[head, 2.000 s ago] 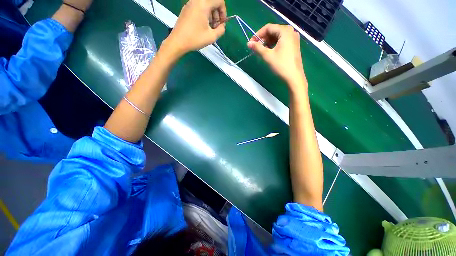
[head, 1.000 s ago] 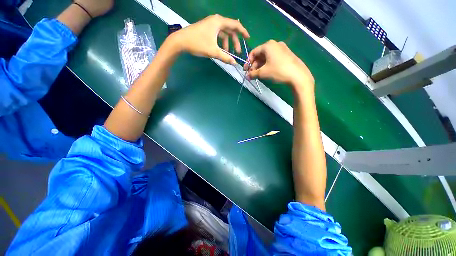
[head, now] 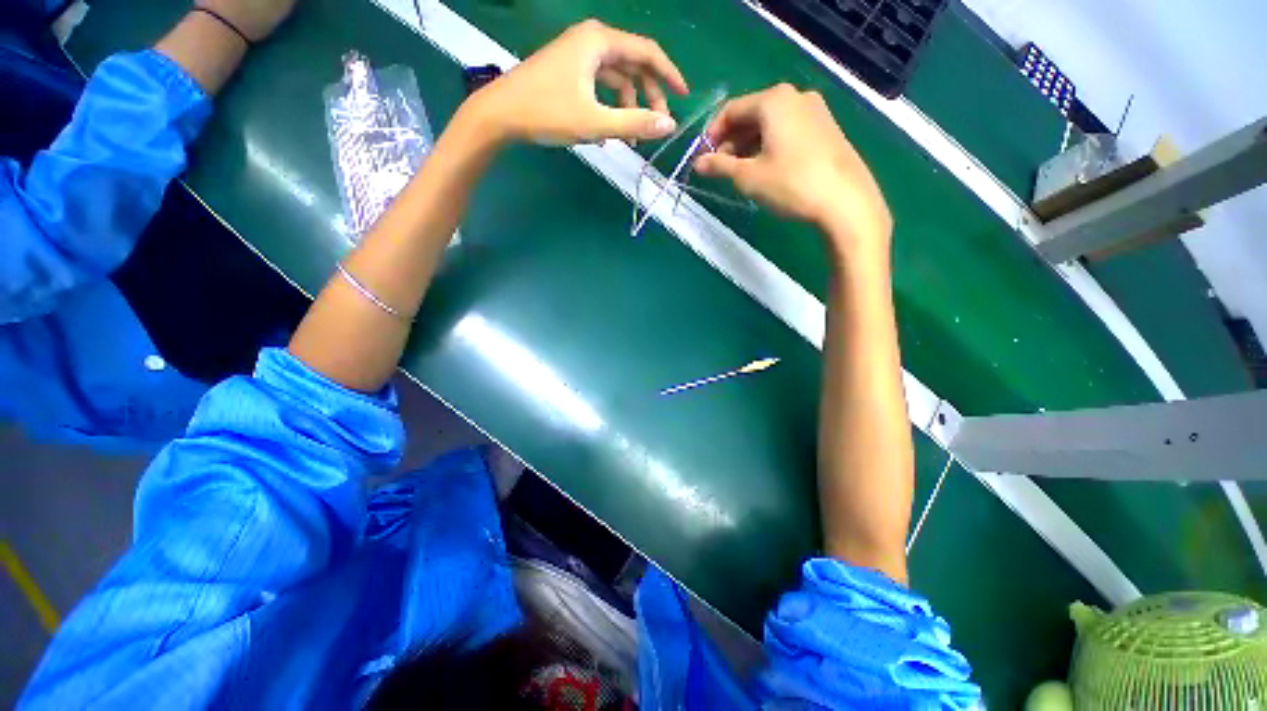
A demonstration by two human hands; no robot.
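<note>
My right hand (head: 785, 153) pinches a thin pale strip bundle (head: 670, 188) between thumb and fingertips over the white rail (head: 736, 257). The thin strips cross and stick out below and beside the fingers; how many is unclear. My left hand (head: 584, 90) is just left of them, thumb and fingers apart, with nothing seen in it. A thin bluish pointed swab (head: 720, 377) with a pale tip lies on the green bench top (head: 570, 306), tip towards the right.
A crinkled clear bag (head: 375, 146) lies left of my left forearm. A small black block (head: 481, 77) sits by the rail. A neighbour's blue sleeve (head: 118, 139) is at the left. Black trays (head: 862, 35) lie beyond the belt. A grey upright (head: 1112, 439) and green fan (head: 1174, 660) stand at the right.
My left hand has come off the strips and opened. My right hand has moved slightly up and right with the strips, which now lie at different angles. The swab on the bench stays put.
</note>
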